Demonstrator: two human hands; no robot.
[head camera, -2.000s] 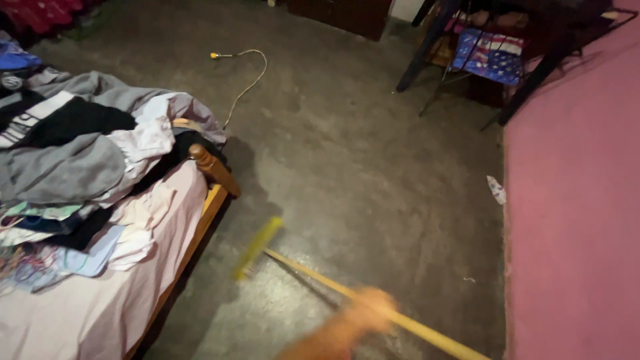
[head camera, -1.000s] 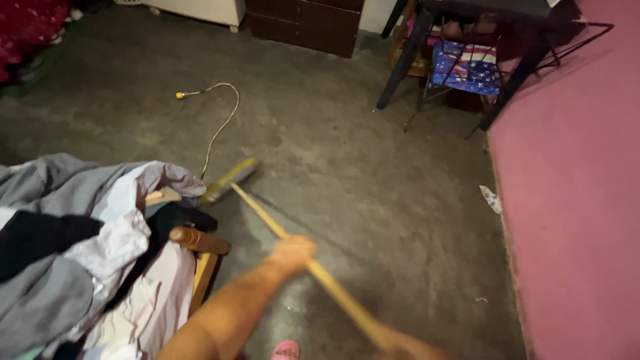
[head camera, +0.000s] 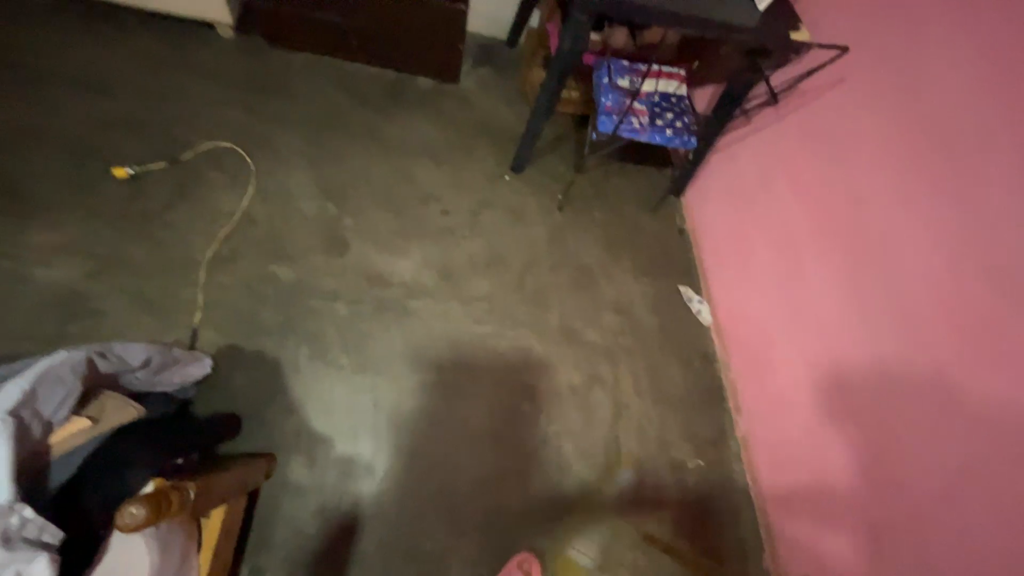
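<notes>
Neither of my hands shows in the view now, so what they hold is hidden. At the bottom edge, a blurred yellowish shape (head camera: 580, 554) lies low on the floor; it may be the head of the long-handled tool seen before, but the blur leaves this unsettled. Just left of it is the tip of a pink shoe or sandal (head camera: 522, 565). A pale cord (head camera: 210, 256) with a yellow end piece (head camera: 122, 172) curves over the grey floor at the left. By the pink wall lies a small white scrap (head camera: 695, 305).
Clothes (head camera: 120, 364) hang over the wooden bed frame (head camera: 232, 476) at lower left. A dark table (head camera: 552, 88) stands at upper right, with a blue patterned cloth item (head camera: 646, 104) beneath it. A dark brown cabinet (head camera: 360, 36) is at the top. The pink wall (head camera: 880, 264) bounds the right side.
Both hands and the long wooden handle have gone out of view. The yellow head was beside the bed corner one second ago and no longer shows there.
</notes>
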